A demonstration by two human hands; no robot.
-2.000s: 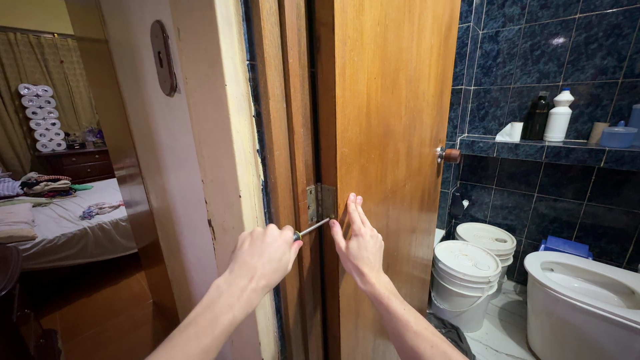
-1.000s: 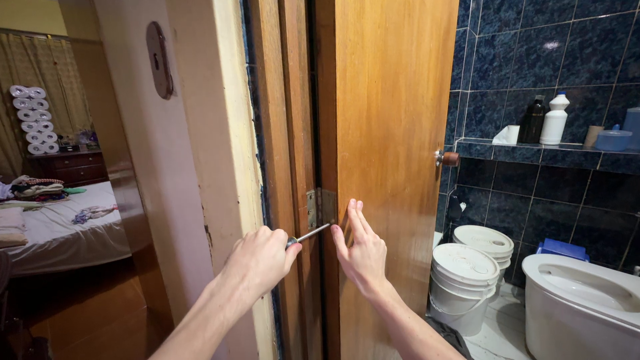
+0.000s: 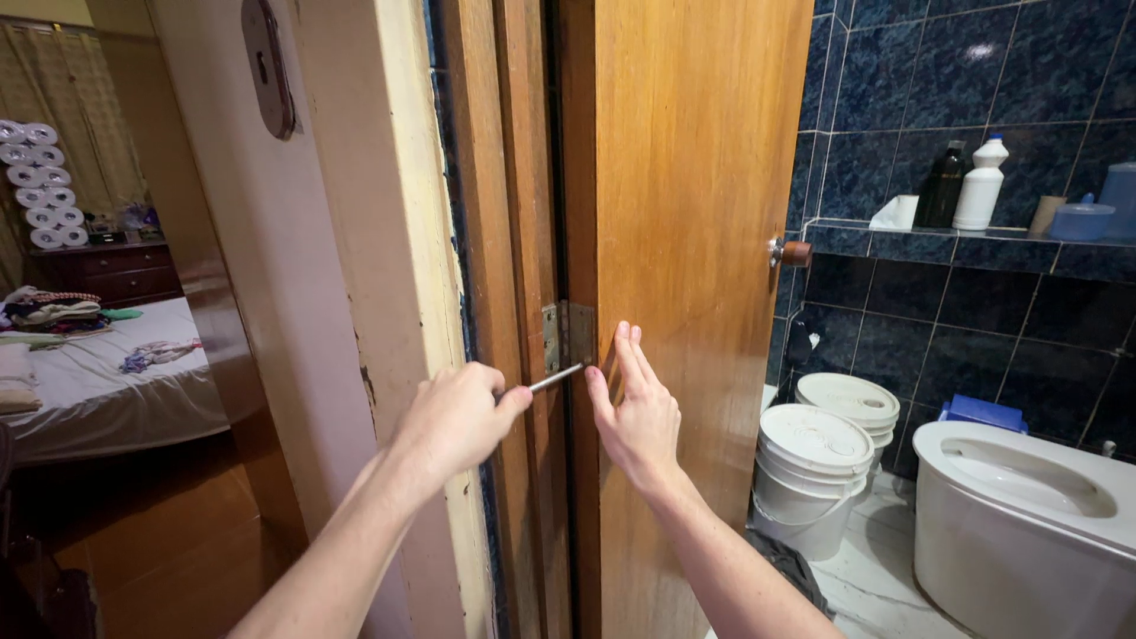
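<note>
My left hand [image 3: 463, 417] is closed round the handle of a screwdriver [image 3: 557, 376], and the fist hides most of that handle. The metal shaft slants up to the right, its tip at the lower part of a metal butt hinge [image 3: 568, 335] between the wooden door frame [image 3: 524, 222] and the edge of the wooden door [image 3: 692, 177]. Flat against the door face, just right of the hinge, rests my right hand [image 3: 637, 408], fingers pointing up and thumb close to the screwdriver tip. It holds nothing.
A round door knob [image 3: 792, 253] sits on the door's far edge. Beyond it are lidded white buckets [image 3: 812, 479], a toilet [image 3: 1021, 524] and a tiled ledge [image 3: 932, 244] with bottles. At left, a bed [image 3: 115, 382] shows past the wall.
</note>
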